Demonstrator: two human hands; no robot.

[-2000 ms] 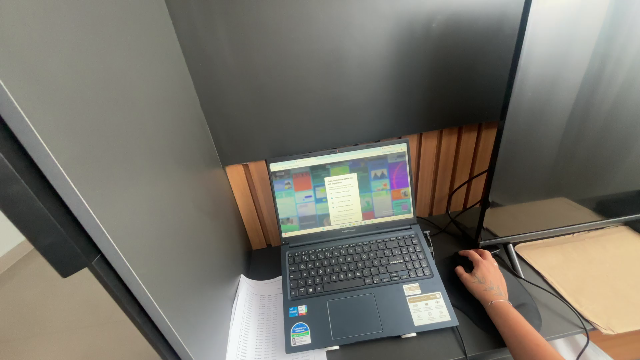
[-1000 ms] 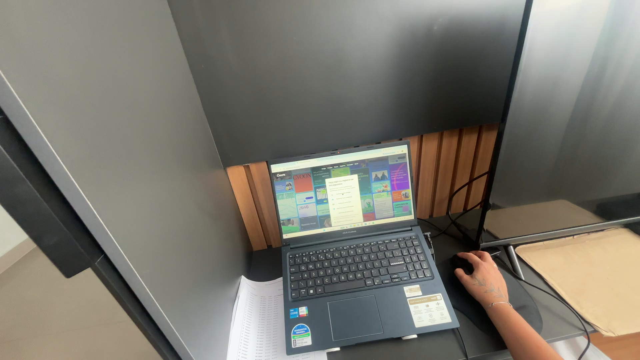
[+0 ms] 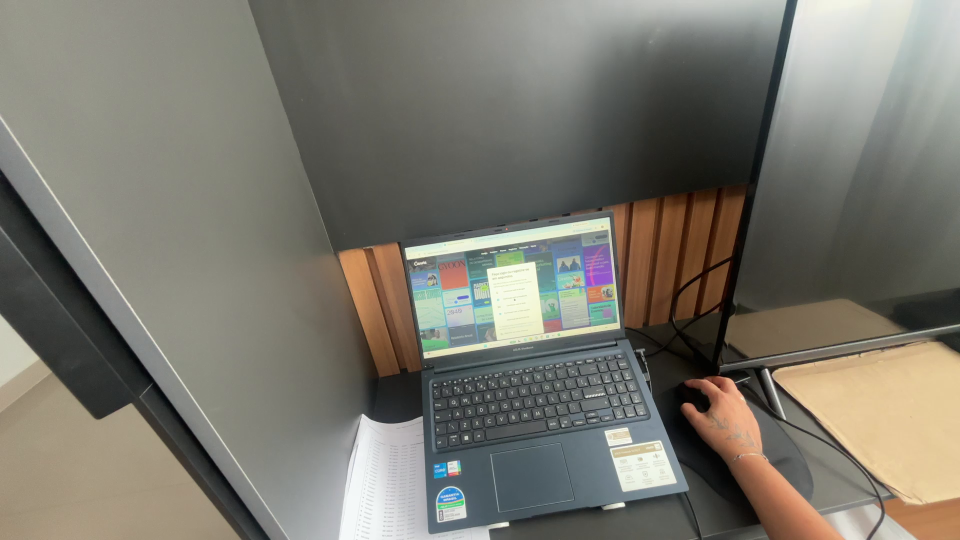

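Observation:
My right hand (image 3: 724, 420) rests over a black computer mouse (image 3: 694, 397) on a dark mouse pad (image 3: 787, 457), to the right of an open dark blue ASUS laptop (image 3: 532, 476). A thin bracelet circles that wrist. The laptop screen (image 3: 517, 289) is lit and shows colourful tiles with a white pop-up box in the middle. A small cursor lies over the box. Printed sheets of paper (image 3: 386, 480) stick out from under the laptop's left side. My left hand is out of view.
A large flat screen (image 3: 862, 172) stands at the right, with a brown paper envelope or sheet (image 3: 877, 412) before it. Black cables (image 3: 832, 442) run across the dark desk. A grey cabinet side (image 3: 187, 247) rises at the left; wooden slats (image 3: 660, 255) line the wall behind.
The coloured tiles behind the pop-up box on the laptop screen have changed. My right hand has stayed on the mouse.

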